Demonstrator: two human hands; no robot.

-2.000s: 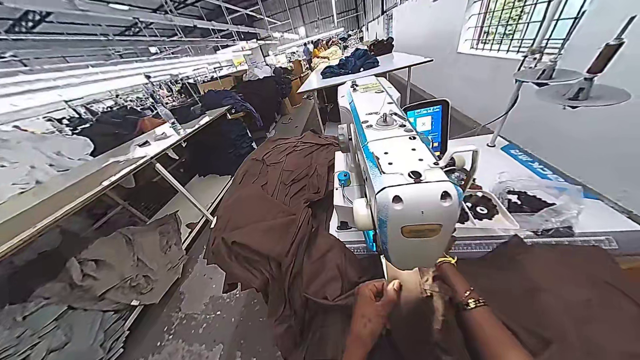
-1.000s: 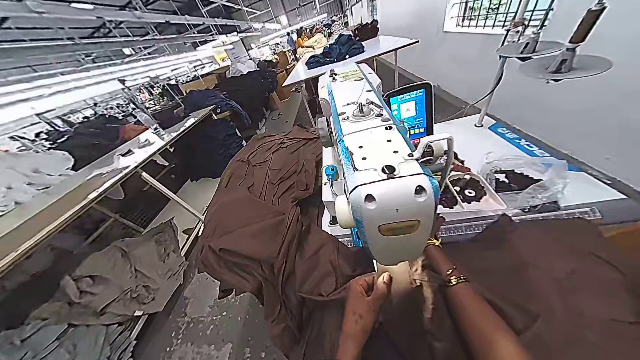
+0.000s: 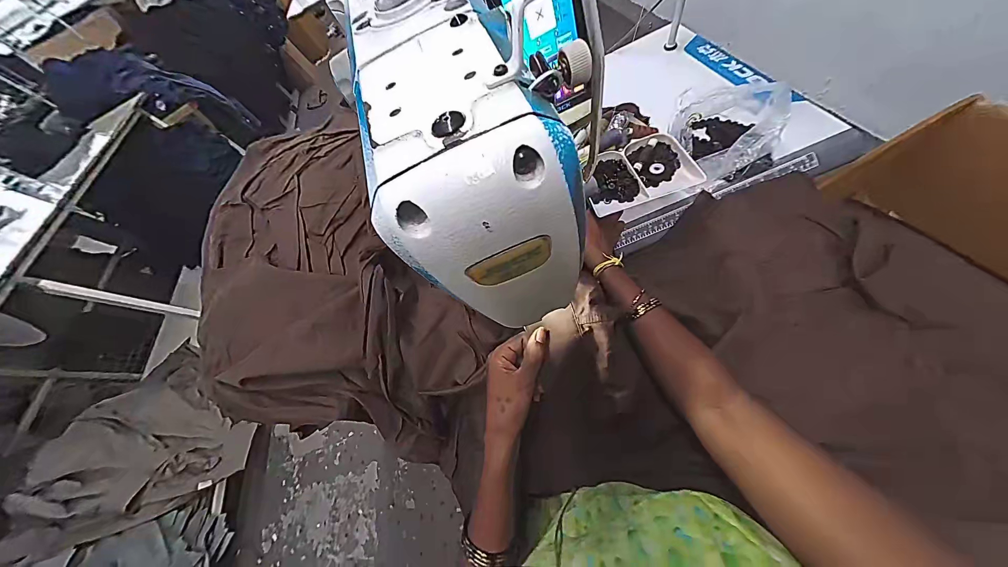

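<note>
A white and blue Jack industrial sewing machine [image 3: 472,181] stands at the upper middle, its head hiding the needle area. My left hand [image 3: 516,370] is just below the machine head, thumb and fingers pinching the edge of a beige fabric piece [image 3: 561,327]. My right hand [image 3: 602,232] reaches behind the head's right side; its fingers are mostly hidden, so its hold cannot be told. Dark brown fabric [image 3: 315,315] hangs in folds left of the machine, and more brown fabric [image 3: 835,354] spreads under my right forearm.
A white tray of dark buttons [image 3: 661,165] and a clear plastic bag [image 3: 732,130] lie on the table at right, by a ruler [image 3: 669,220]. A cardboard box [image 3: 937,181] is at far right. Grey-brown garments [image 3: 134,449] lie at lower left; a lit control screen [image 3: 551,31] is behind the machine.
The view has tilted down and closer to the machine. My left hand still pinches the beige piece, and my right hand stays beside the machine head.
</note>
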